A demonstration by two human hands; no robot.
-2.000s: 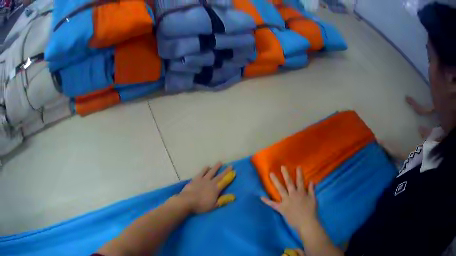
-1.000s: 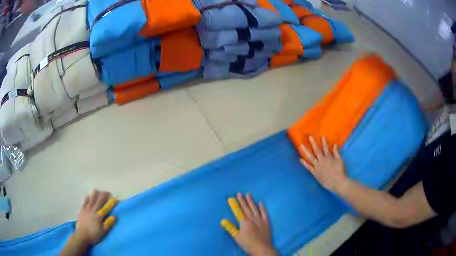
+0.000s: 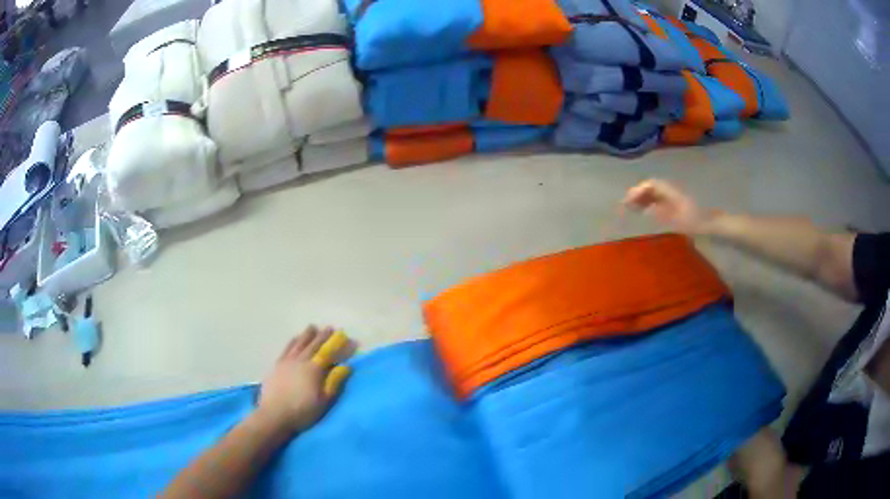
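The long blue fabric (image 3: pixel 376 439) runs from the left edge to the right along the table's near side. Its right end is a thick folded block with an orange band (image 3: pixel 576 302) on the far side and layered blue on the near side. My left hand (image 3: pixel 303 385), with yellow covers on thumb and index finger, lies palm down on the blue fabric's far edge, left of the block. It grips nothing. My right hand is not in view.
Another person at right has one hand (image 3: pixel 664 203) raised behind the block and one low beside it. Strapped cream bundles (image 3: pixel 278 88) and blue-and-orange stacks (image 3: pixel 429 93) line the back. A white tray (image 3: pixel 76 268) stands left.
The folded block has turned over leftward onto the blue fabric. My left hand is now closer to it, and my right hand has left the view. The other person's hand has come off the block.
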